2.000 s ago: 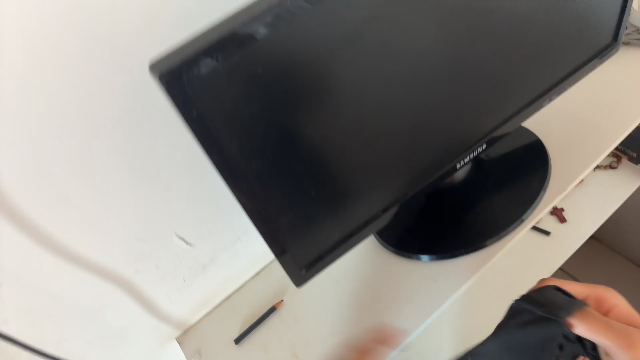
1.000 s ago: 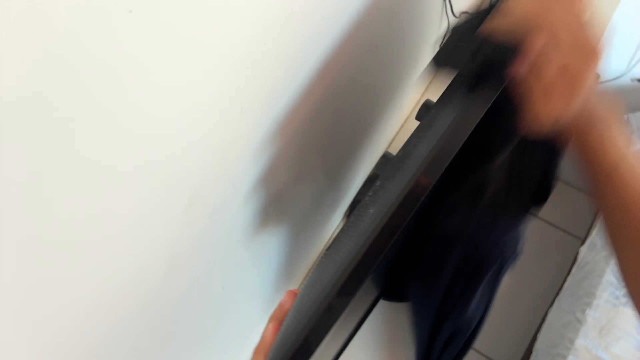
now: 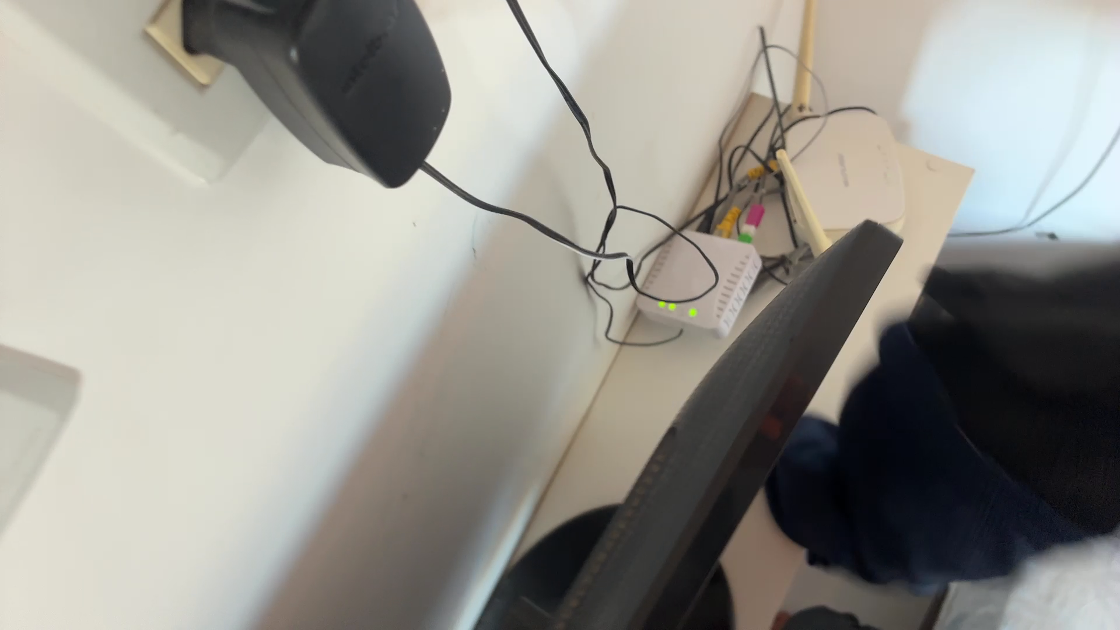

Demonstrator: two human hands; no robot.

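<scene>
Neither my left hand nor my right hand can be made out in the head view. A black flat-screen monitor (image 3: 752, 411) is seen from its top edge, running diagonally from the centre right to the bottom. Its round glossy black base (image 3: 560, 560) rests on a pale shelf (image 3: 604, 437), partly hidden by the screen. To the right of the monitor is blurred dark blue and black fabric (image 3: 919, 472). A small dark object (image 3: 827, 619) shows at the bottom edge, too little to identify.
A black power adapter (image 3: 367, 87) is plugged into a wall socket (image 3: 179, 39), its thin cable (image 3: 525, 223) hanging along the wall. Behind the monitor lie a small white network box (image 3: 700, 280) with green lights, a white router (image 3: 844, 171) with antennas, and tangled cables.
The view has swung to the wall adapter and the network devices. Both hands, seen at the monitor one second ago, have left the view.
</scene>
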